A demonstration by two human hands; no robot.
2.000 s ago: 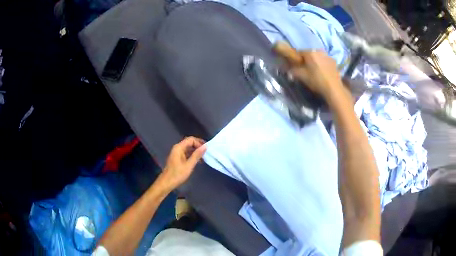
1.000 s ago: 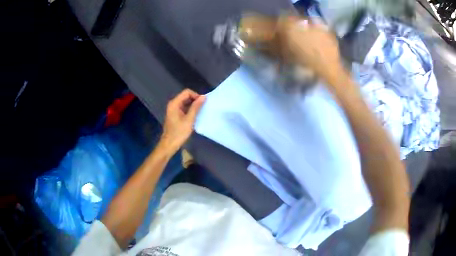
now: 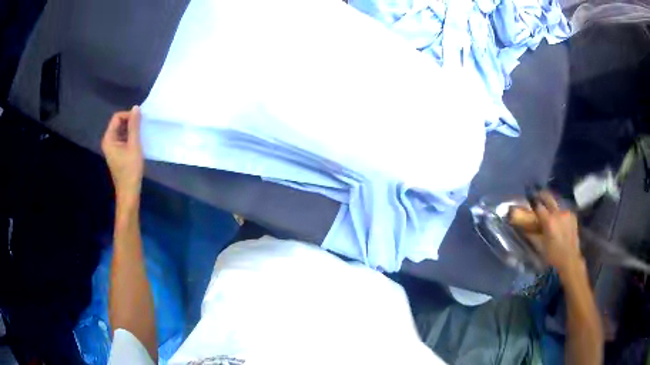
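Observation:
A pale blue garment (image 3: 306, 100), glaring white under the light, lies spread over the padded ironing table (image 3: 285, 207). Its lower right part hangs in loose folds over the near side. My left hand (image 3: 125, 142) pinches the garment's left corner between thumb and fingers. My right hand (image 3: 552, 228) is closed on the wooden handle of the steam iron (image 3: 502, 232), at the table's right end, apart from the garment. The iron is blurred, so its contact with the table cannot be told.
Crumpled blue garments (image 3: 492, 28) lie at the back right. A black phone (image 3: 50, 87) lies at the table's left. A cable with a white fitting (image 3: 597, 188) is behind the iron. A blue plastic bag (image 3: 100, 306) is below left. A small pale shape (image 3: 470, 295) shows at the near right edge.
The iron in my right hand has moved off the cloth to the right end of the table. My left hand, still pinching the corner, and the garment now appear further left in view.

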